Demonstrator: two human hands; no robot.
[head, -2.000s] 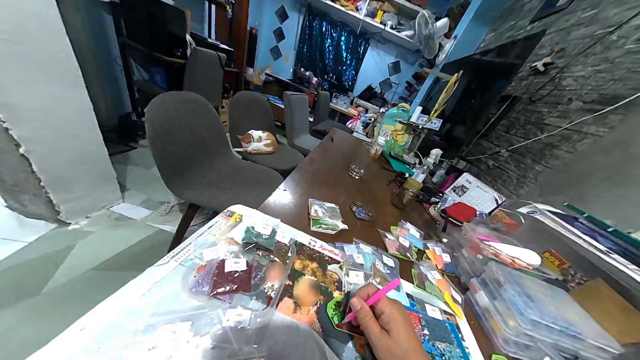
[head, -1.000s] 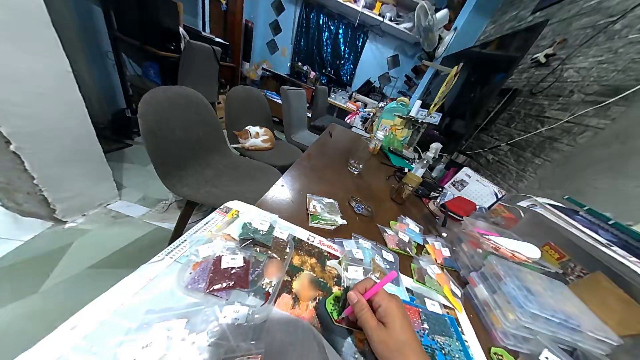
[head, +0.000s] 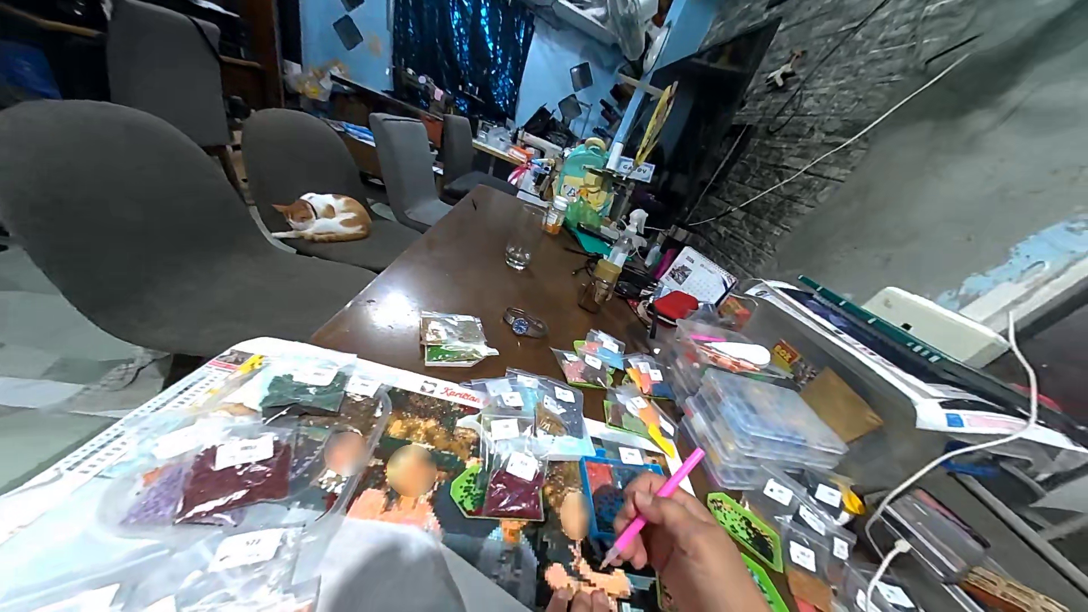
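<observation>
My right hand holds a pink pen-shaped applicator, its tip low over a diamond painting canvas. Only the fingertips of my left hand show at the bottom edge, on the canvas below the pen tip; whether they hold anything cannot be told. A blue tray with beads lies just behind my right hand. Left of it, a small bag of dark red beads rests over a green tray. More green trays lie right of my hand. A clear tub with bead bags stands at left.
Stacked clear plastic boxes stand at the right, with labelled bead bags in front. A wristwatch, a drinking glass and a glass jar are farther back. A white cable hangs at right. A cat lies on a chair.
The view has shifted noticeably. My right hand with the pink applicator has moved from the green tray to a lighter part of the canvas. My left fingertips have come into view.
</observation>
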